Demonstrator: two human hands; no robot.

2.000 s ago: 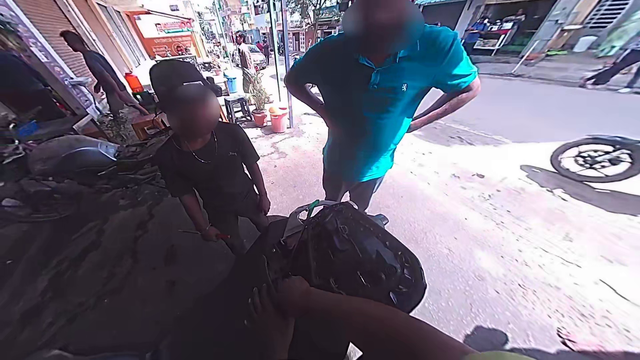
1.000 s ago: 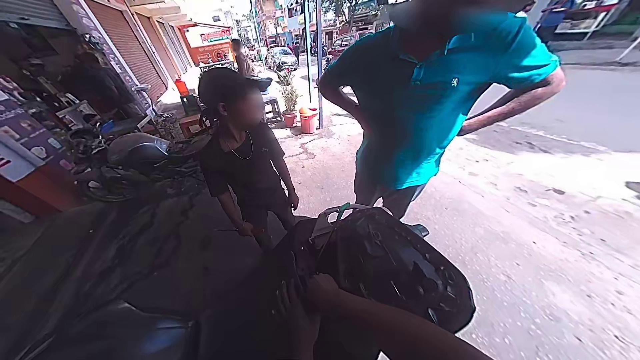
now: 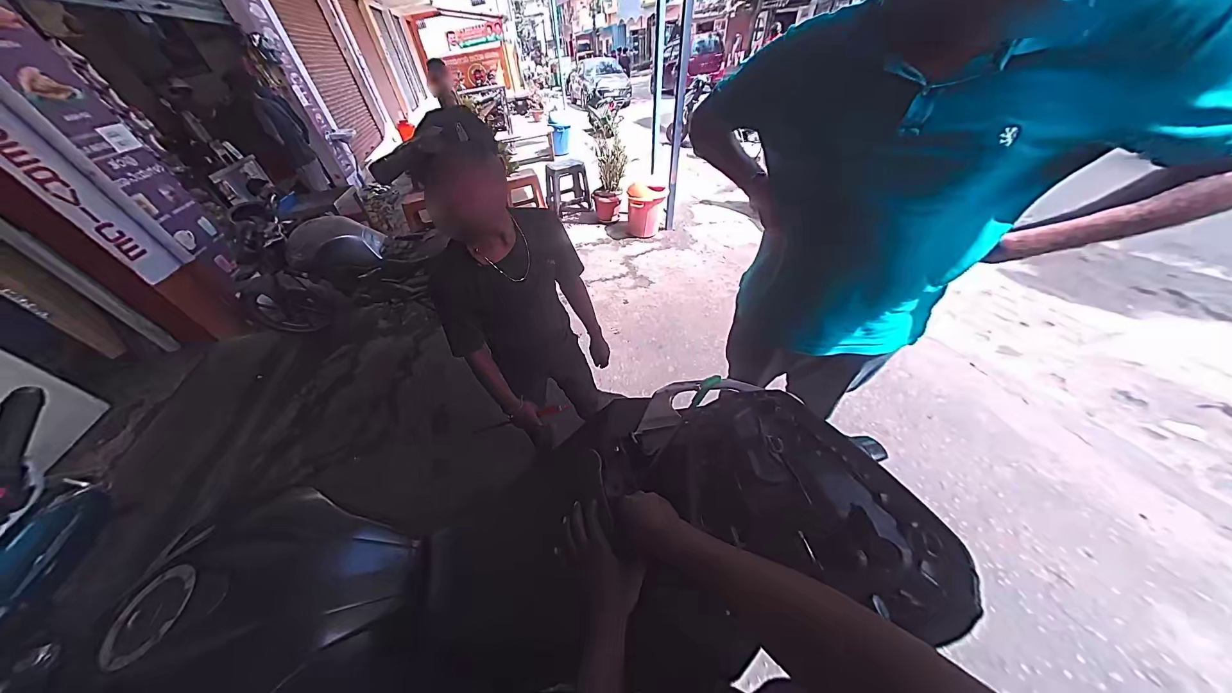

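A motorcycle in deep shadow lies below me, its dark fuel tank (image 3: 356, 568) at the lower left. Over its rear part is a black ribbed panel (image 3: 818, 500), which looks like the underside of a seat. My left hand (image 3: 592, 539) rests with fingers spread on a dark part beside this panel. Just right of it, my right hand (image 3: 650, 520) is curled at the panel's near edge; its fingertips and anything in them are hidden. A pale grab rail (image 3: 674, 397) with something green on it shows at the far end.
A person in black (image 3: 510, 289) stands ahead, holding a thin tool with a red handle (image 3: 551, 411). Another person in a teal shirt (image 3: 866, 221) stands close on the right, arms bent. Parked motorcycles (image 3: 332, 255), a stool (image 3: 568, 183) and potted plants (image 3: 608, 173) are beyond.
The view has swung left, bringing more of the fuel tank and shopfront into sight. The person in black has turned the head. My hands stay at the same part of the motorcycle.
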